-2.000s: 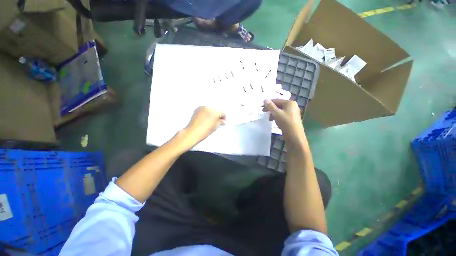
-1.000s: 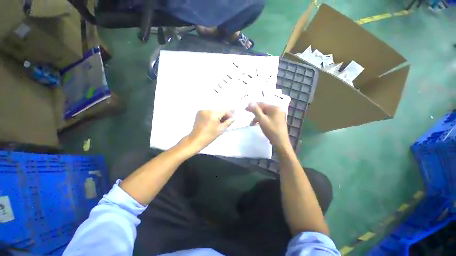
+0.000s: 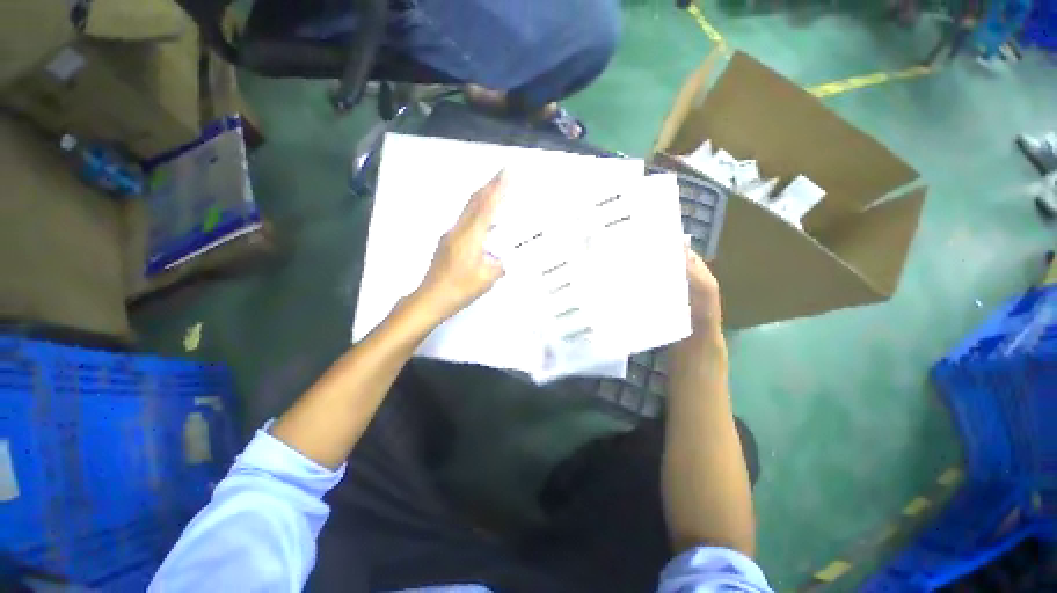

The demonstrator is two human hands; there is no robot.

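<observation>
A white sheet with short dark dashes (image 3: 655, 261) lies tilted over the right part of the white backing board (image 3: 423, 174). My right hand (image 3: 702, 299) grips its right edge, with the fingers partly hidden behind it. My left hand (image 3: 464, 257) is over the board, index finger stretched out and the other fingers curled; I see nothing clearly held in it. More dashes show between my hands, and a pale, partly see-through piece (image 3: 568, 351) sticks out at the board's lower edge. Overlapping edges are hard to tell apart.
The board rests on a grey ribbed crate (image 3: 640, 388). An open brown carton (image 3: 800, 261) with small white pieces (image 3: 797, 199) stands to the right. Blue crates (image 3: 104, 463) stand at both sides, brown cartons (image 3: 58, 232) at left. A seated person's legs (image 3: 510, 46) are ahead.
My hands have moved apart. My right hand has moved right and now holds a larger sheet over the spread pieces. My left hand has moved left and up, with its index finger extended.
</observation>
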